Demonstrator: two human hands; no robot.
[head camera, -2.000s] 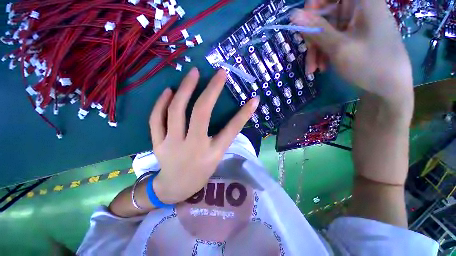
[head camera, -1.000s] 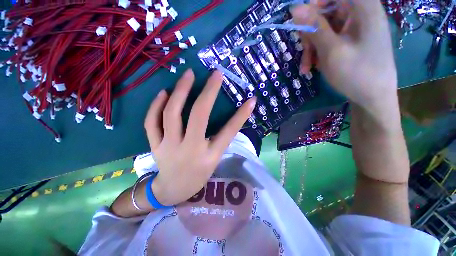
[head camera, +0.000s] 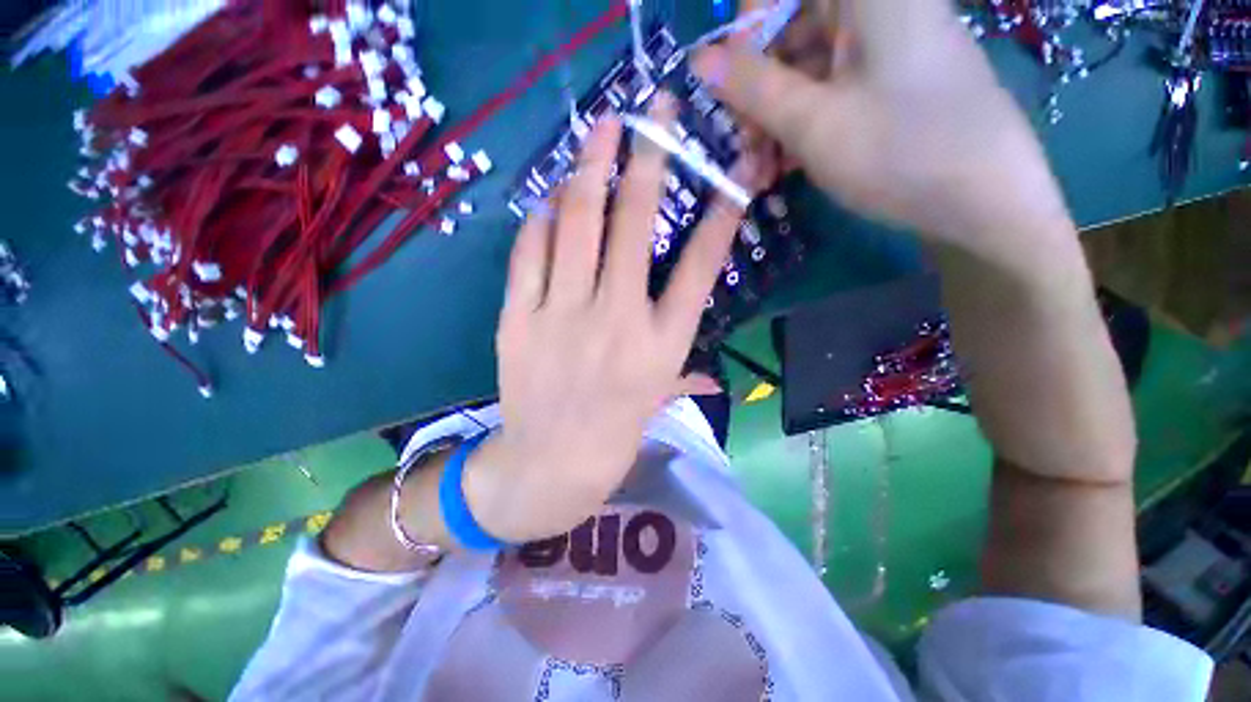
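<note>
The dark circuit board panel (head camera: 777, 231) lies tilted on the bench, with rows of silver and white parts. My left hand (head camera: 597, 322) lies flat over its left part, fingers spread and holding nothing. A white flat cable (head camera: 707, 167) runs slantwise over the panel, between my left fingertips and my right hand. My right hand (head camera: 878, 130) is bent over the panel's upper right, its fingers closed around another pale-blue flat cable (head camera: 748, 25). My right fingertips are partly hidden and blurred.
A pile of red leads (head camera: 261, 165) with white plugs lies at the left, with white-blue flat cables (head camera: 130, 39) behind it. Boards and wires lie at the upper right, beside a dark tool (head camera: 1177, 117). A dark tray (head camera: 858, 359) with red leads is below the bench edge.
My left hand has moved up and right, further over the panel. The view has shifted, showing more behind the red pile. The white flat cable now lies across the panel's middle.
</note>
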